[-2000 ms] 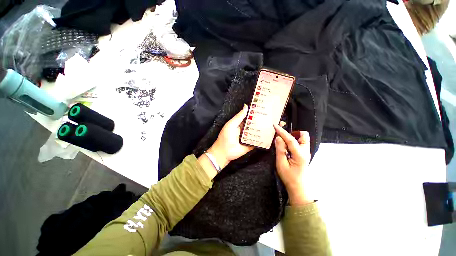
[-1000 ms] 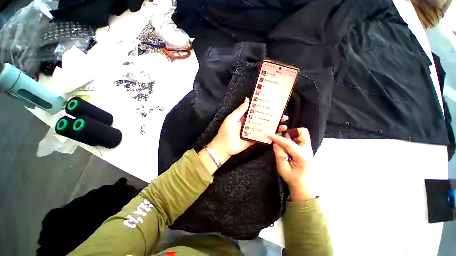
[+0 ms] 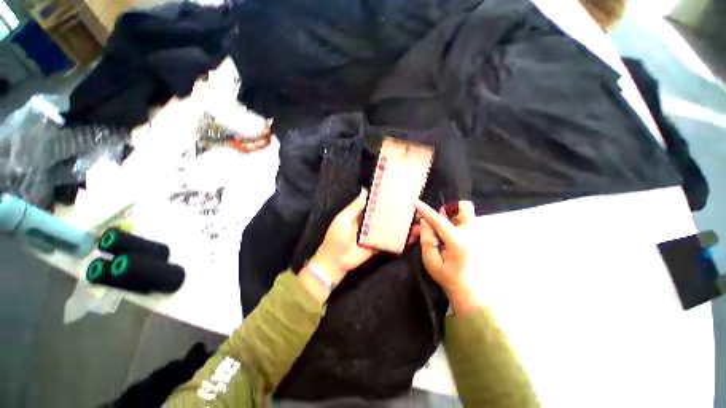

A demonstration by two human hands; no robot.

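A smartphone (image 3: 396,198) with a bright screen is held upright over the coat. My left hand (image 3: 344,241) is closed around its lower left side. My right hand (image 3: 443,247) is at its lower right, with the index finger extended to the screen's right edge; a small red thing shows by its fingers, too blurred to name. Whether the right hand holds anything else cannot be made out. The dark nubby coat (image 3: 358,327) lies across my lap and onto the table, its smooth black lining (image 3: 541,119) spread behind the phone.
White table (image 3: 573,295). At left are black thread cones (image 3: 143,275) with green rings, a pale teal bottle (image 3: 48,231), clear plastic bags (image 3: 36,131) and tiny dark bits (image 3: 199,199). Orange-red handles (image 3: 251,143) lie behind them. A dark flat object (image 3: 686,271) is at the right edge.
The camera view has tilted up and shifted, showing more of the room at the back. The phone stays in my left hand; my right index finger is now higher along the screen.
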